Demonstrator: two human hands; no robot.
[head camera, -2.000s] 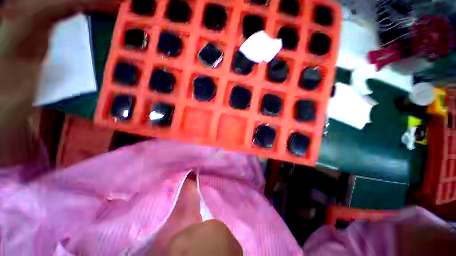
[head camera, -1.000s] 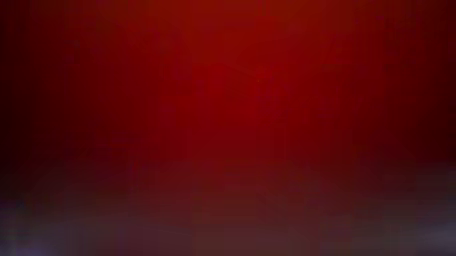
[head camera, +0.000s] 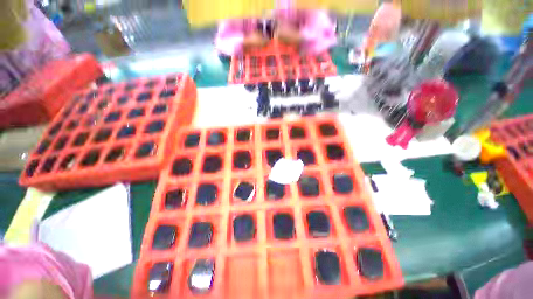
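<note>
A red compartment tray lies flat in front of me. Its pockets hold black glossy-faced units, one per pocket. Two pockets side by side in the nearest row are empty. One unit sits askew in its pocket. A small white wiping cloth lies on the tray over a pocket wall. My left sleeve is at the bottom left, with a blurred skin-toned patch cut off by the edge; I cannot tell what that hand does. Only my right sleeve shows at the bottom right; the right hand is out of the picture.
A filled red tray stack stands left, above white paper. Black units stand on a white sheet beyond. A person's hands are at another red tray. A dark-pink fan, cables, paper scraps and another red tray are right.
The view has tilted up from my lap after a dark red blur, so the far bench now shows. The cloth and the two empty pockets look the same as before.
</note>
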